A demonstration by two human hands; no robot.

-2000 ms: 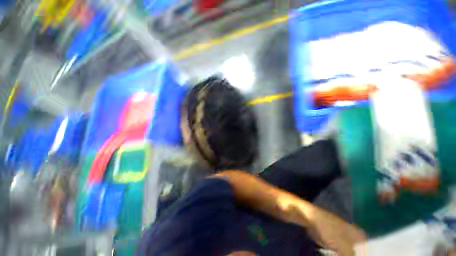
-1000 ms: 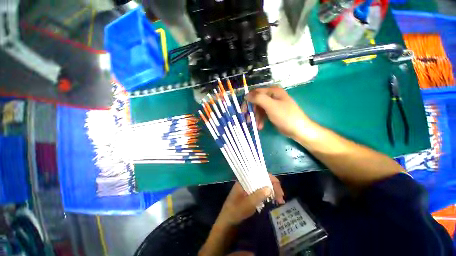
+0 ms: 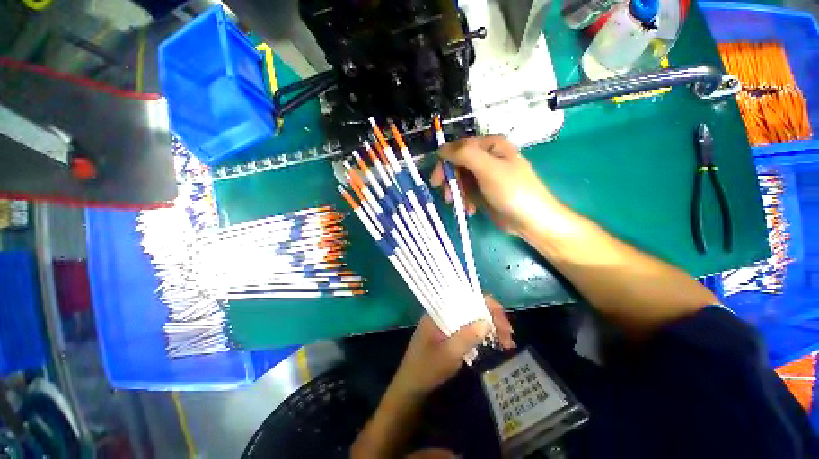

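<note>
A fan of white wire leads (image 3: 418,255) with blue bands and orange tips points up toward the black crimping machine (image 3: 391,54). My left hand (image 3: 440,354) grips the gathered lower ends above the lap. My right hand (image 3: 485,179) pinches one lead near its blue band, set apart from the fan on the right, its orange tip at the front of the machine. The exact contact of that tip with the machine cannot be told. A silvery terminal strip (image 3: 278,160) runs to the machine from the left.
White leads (image 3: 278,255) lie at left, beside a large blue bin (image 3: 121,296). A small blue bin (image 3: 215,90) stands behind. Cutters (image 3: 709,193), a metal bar (image 3: 638,88), a bottle (image 3: 620,40) and a bin of orange leads (image 3: 763,94) are at right. A badge (image 3: 530,399) hangs near the lap.
The view has swung from a neighbouring person and bins to the bench. Since one second ago, the right-hand lead stands further apart from the fan; the hands keep their holds.
</note>
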